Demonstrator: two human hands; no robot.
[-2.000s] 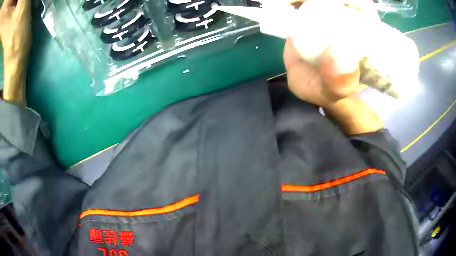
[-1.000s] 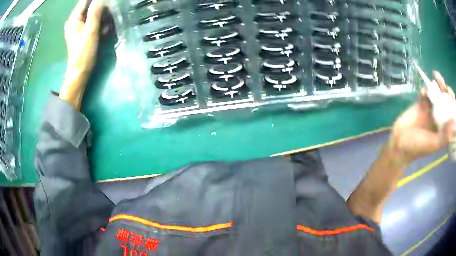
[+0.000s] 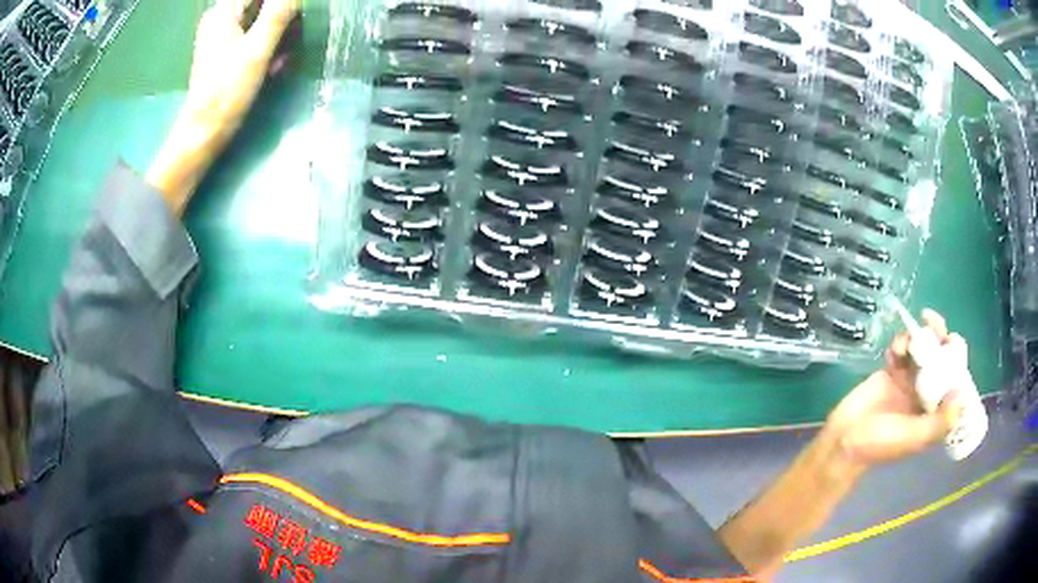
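Note:
A large clear blister tray (image 3: 489, 305) lies in front of me with columns of glossy black curved parts (image 3: 508, 269). My right hand (image 3: 886, 412) grips a white dispensing bottle (image 3: 947, 393) at the tray's near right corner. Its thin nozzle points up and left, by the lower end of the last column; whether the tip touches anything cannot be told. My left hand (image 3: 233, 71) is at the top left, beside the tray's left side, with fingers bent. Something dark shows by its fingertips; whether it is held or shadow is unclear.
Another clear tray with black parts (image 3: 32, 57) lies at the far left, cut by the picture's edge, with a blue spot on it. More crumpled-looking clear plastic (image 3: 1011, 216) is at the right edge. The green bench mat (image 3: 376, 376) ends near my jacket. Yellow-lined floor shows lower right.
The view has shifted, so the whole main tray now shows more fully. My right hand and bottle, large and close two seconds ago, are now lower and farther away at the tray's right corner.

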